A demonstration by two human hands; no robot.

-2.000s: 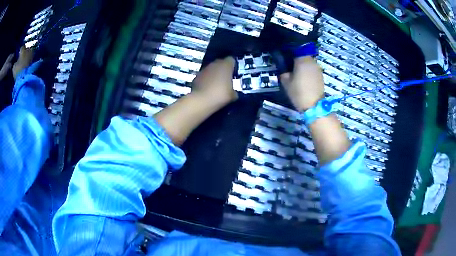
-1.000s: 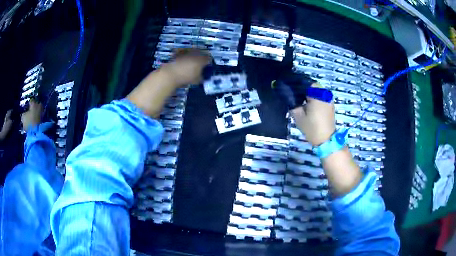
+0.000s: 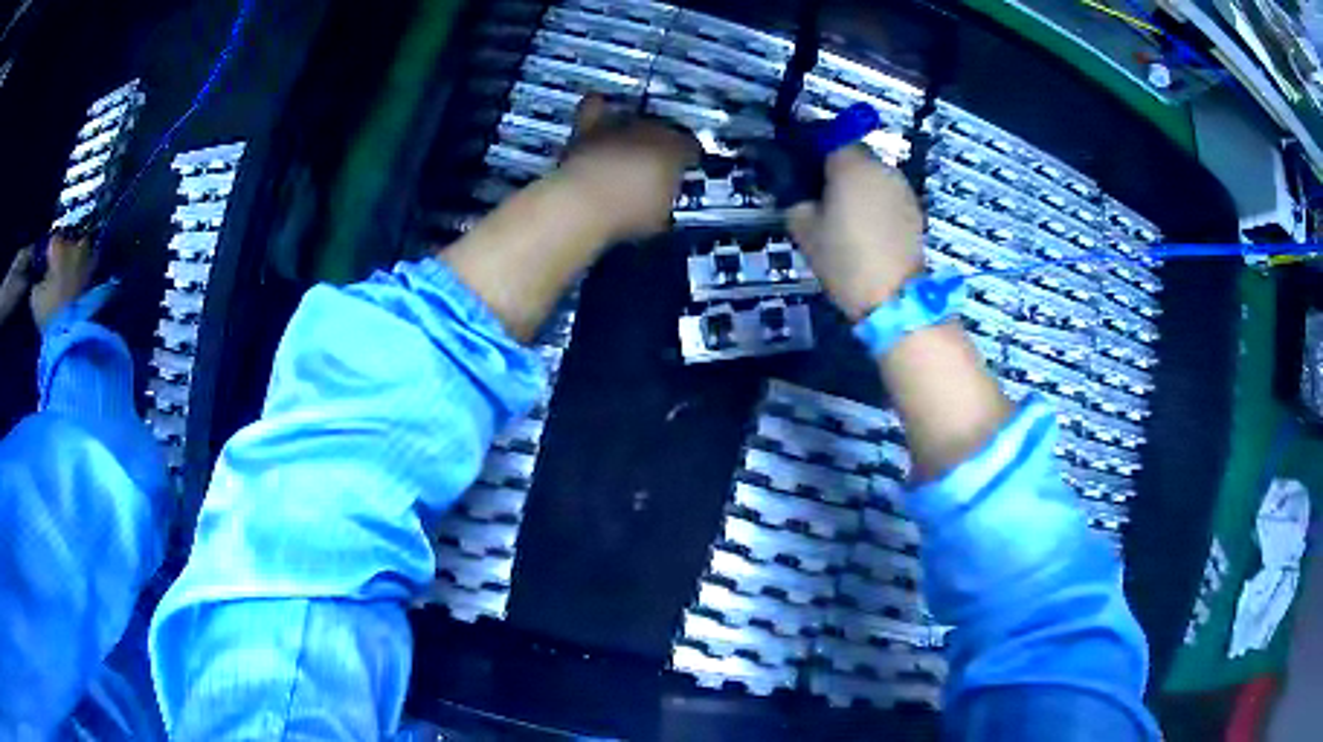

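Observation:
Three silver-white assemblies with black blocks stand in a short column in the middle of the black tray (image 3: pixel 588 580). My left hand (image 3: pixel 624 181) is at the left end of the top assembly (image 3: pixel 718 189) and appears to grip it; its fingertips are partly hidden and blurred. My right hand (image 3: pixel 866 232) holds the pen-like tool (image 3: pixel 847 128), blue rear end up, beside the right end of that assembly. The tool's tip is hidden by dark blur. The middle assembly (image 3: pixel 747 265) and lower assembly (image 3: pixel 746 331) lie free just below.
Rows of the same parts (image 3: pixel 813 536) fill the tray to the left, right, back and front. A blue cord (image 3: pixel 1074 264) runs right from my wrist strap. Another worker's hand (image 3: pixel 63 276) is at a tray on the left. A crumpled white cloth (image 3: pixel 1271 565) lies far right.
Compared with one second ago, my hands are closer together, both at the top assembly. The right hand and tool have moved up and left in view, and the camera view has shifted.

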